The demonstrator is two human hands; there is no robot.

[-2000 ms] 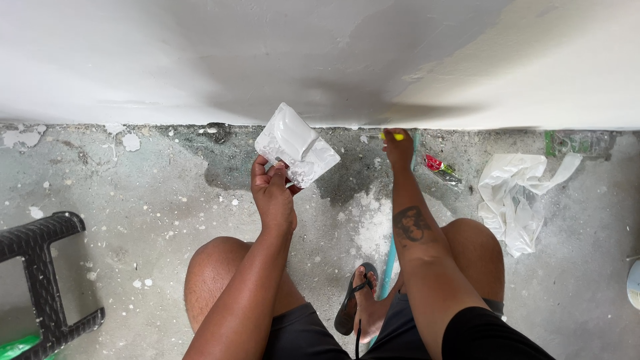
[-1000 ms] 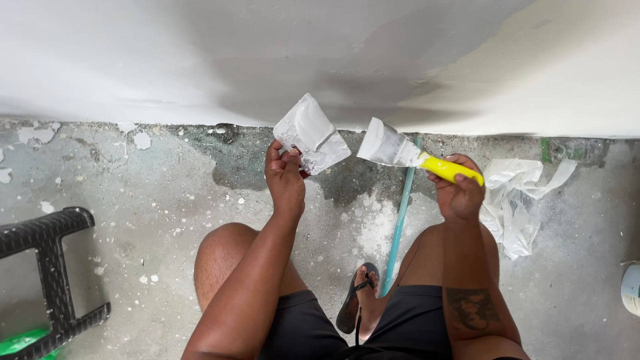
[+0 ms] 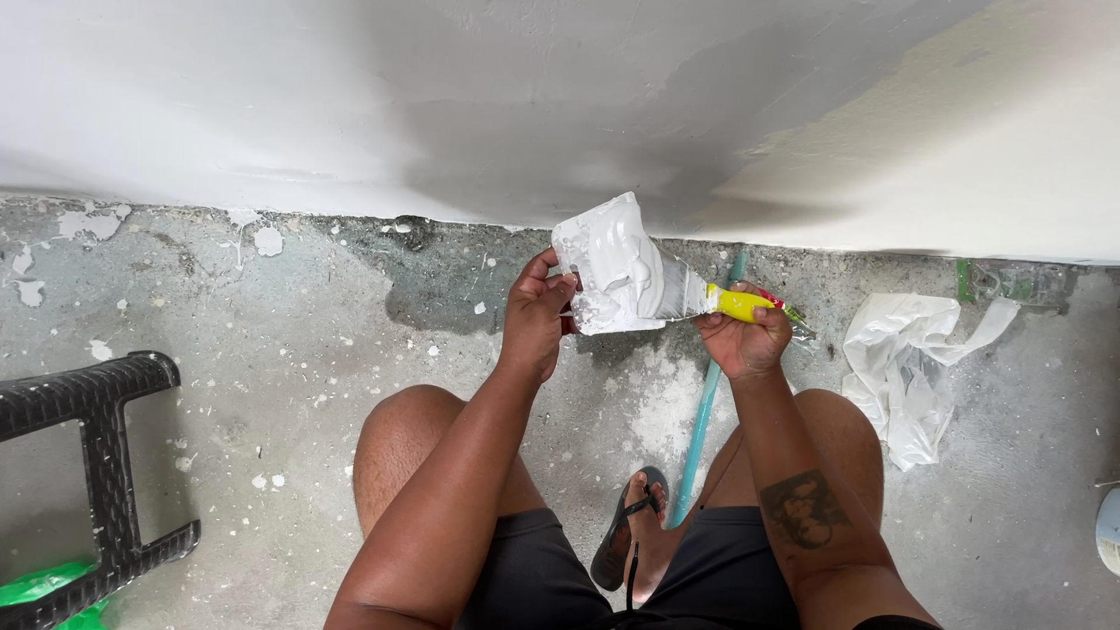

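Note:
My left hand [image 3: 535, 311] grips a flat plate [image 3: 604, 262] by its dark red handle part, which my fingers mostly hide. White paste [image 3: 617, 254] lies thick over the plate's face. My right hand [image 3: 745, 337] holds a putty knife by its yellow handle [image 3: 740, 304]. The knife's metal blade [image 3: 682, 289] lies against the paste at the plate's right side, so its front edge is hidden. Both hands are close to the foot of the painted wall [image 3: 560, 105], above the concrete floor.
A teal pole [image 3: 703, 420] lies between my legs beside a flip-flop [image 3: 612, 547]. White plastic sheeting [image 3: 906, 376] and a clear, green-banded piece [image 3: 1006, 282] lie right. Behind my right hand is a red-and-green wrapper [image 3: 792, 317]. Left stands a black plastic frame [image 3: 114, 455]; a pail [image 3: 1109, 529] is far right.
The putty knife, near the wall's foot two seconds ago and apart from the plate one second ago, now has its blade on the plate's paste. My right hand has moved left toward my left hand.

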